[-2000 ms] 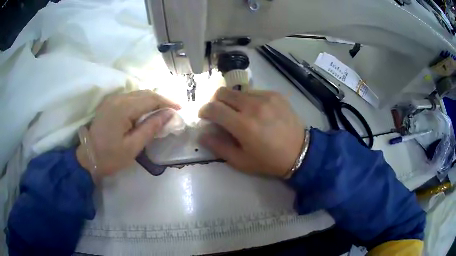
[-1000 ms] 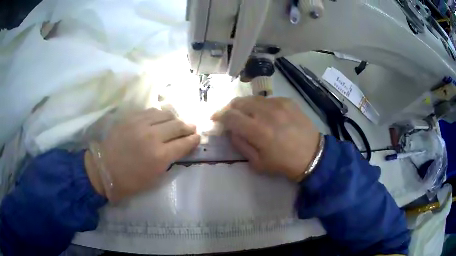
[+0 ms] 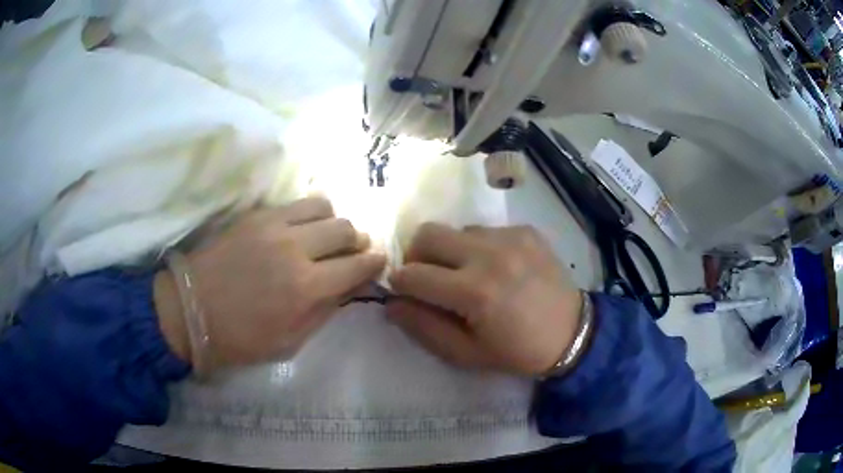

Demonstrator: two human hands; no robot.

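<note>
White to cream garment fabric (image 3: 139,157) lies in a soft pile left of and under the machine head. My left hand (image 3: 268,282) pinches a narrow edge of the cloth (image 3: 393,249) in front of the needle. My right hand (image 3: 490,296) grips the same edge from the right, its fingertips nearly touching the left ones. The presser foot and needle (image 3: 378,169) stand just beyond the fingertips in strong lamp glare. The glare hides the cloth's exact outline near the needle.
The white machine head (image 3: 444,65) and arm rise above and to the right. Black-handled shears (image 3: 605,217) and a printed label (image 3: 638,185) lie under the arm. A pen (image 3: 730,305) and a crinkled clear bag (image 3: 786,319) are at far right. A ruler scale (image 3: 370,425) runs along the front edge.
Both hands have come closer together and moved toward me, away from the needle, with the cloth edge between them. The camera view has shifted and tilted.
</note>
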